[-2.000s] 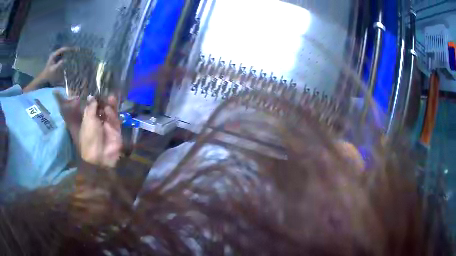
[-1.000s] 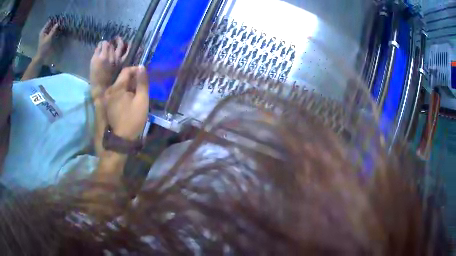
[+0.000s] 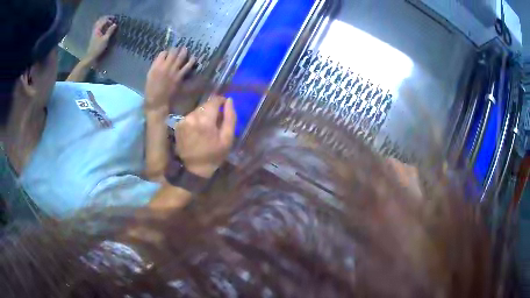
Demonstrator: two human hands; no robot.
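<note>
Rows of small dark metal parts (image 3: pixel 348 93) lie across a silver work plate (image 3: pixel 436 75) with strong white glare. My left hand (image 3: pixel 203 137), with a dark wristband, is raised over the near end of the blue belt, left of the rows. Its fingers are curled, and I cannot tell whether it holds anything. My right hand (image 3: pixel 402 174) is a small blurred patch of skin at the near edge of the rows, mostly hidden by hair. Its fingers and anything in them cannot be made out. Hair covers the lower part of the view.
A blue conveyor belt (image 3: pixel 273 46) with metal rails runs left of the plate, and another blue belt (image 3: pixel 485 139) runs at right. A person in light blue (image 3: pixel 87 151) is at left, both hands at parts (image 3: pixel 139 38) on another plate. A pale machine housing (image 3: pixel 465 17) is at top right.
The view has turned left, so plates and belts sit further right and more of the coworker shows. My left hand has risen from low by the left plate to the belt's near end, fingers curled.
</note>
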